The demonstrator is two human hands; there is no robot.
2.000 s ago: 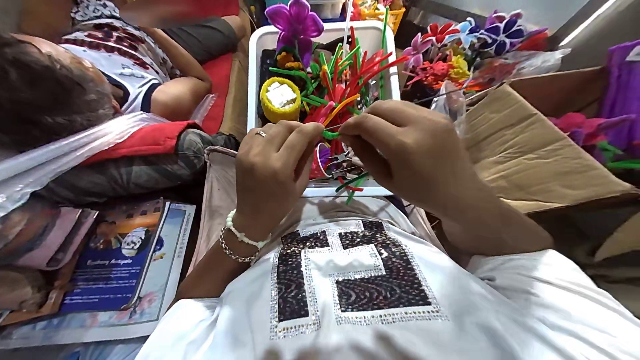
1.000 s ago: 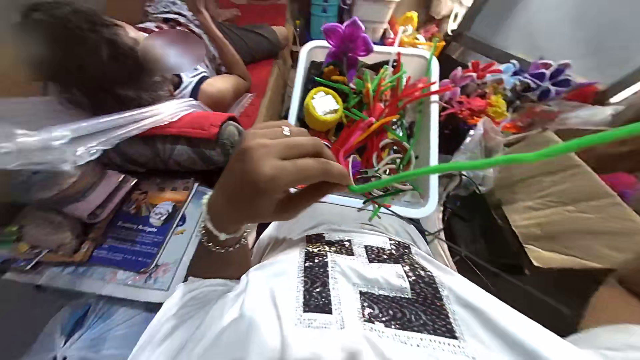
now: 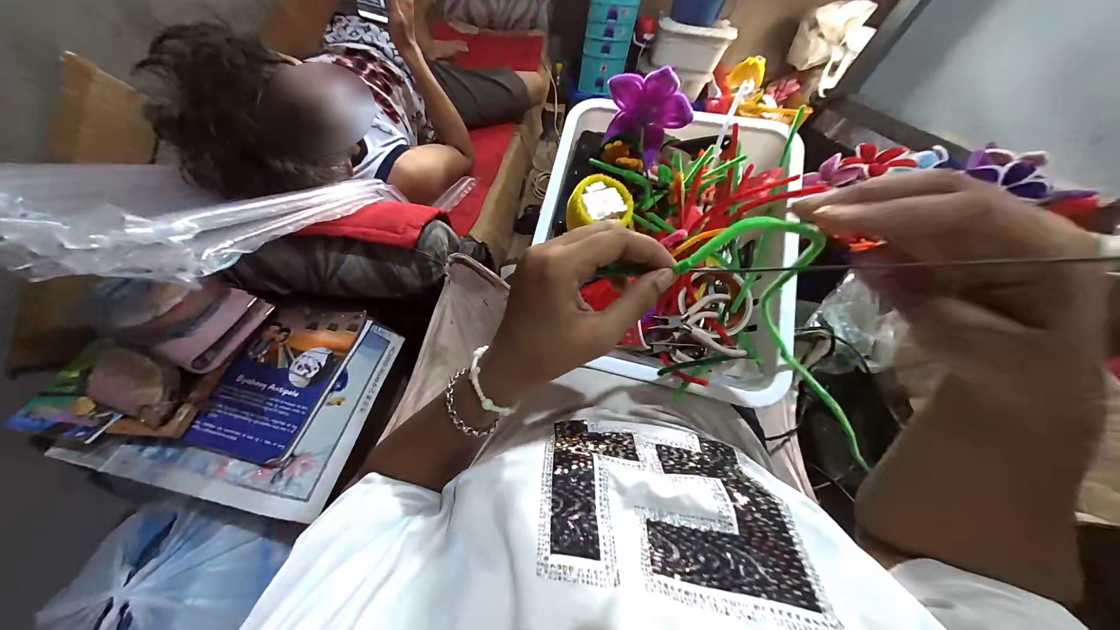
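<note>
Thumb and fingers of my left hand (image 3: 588,297) pinch a green pipe cleaner (image 3: 774,319), whose free part loops over to the right and hangs down. A thin straight dark wire or stem (image 3: 945,262) runs from the pinch toward the right. My right hand (image 3: 971,254), blurred, is raised at the right with its fingertips close to the loop; whether it grips the pipe cleaner is unclear. Under both hands lies a white plastic tray (image 3: 774,385) with red and green pipe cleaners, pliers (image 3: 691,322), a yellow roll (image 3: 600,203) and a purple fuzzy flower (image 3: 652,105).
Fuzzy flowers (image 3: 1006,171) stand behind my right hand. A person (image 3: 385,114) lies on a red mat at the upper left. Booklets (image 3: 280,385) and clear plastic sheeting (image 3: 175,219) are at my left. A clear plastic bag (image 3: 853,319) lies right of the tray.
My right hand, out at the lower right edge a second ago, is back near the tray. The green pipe cleaner, stretched out to the right then, now loops and hangs.
</note>
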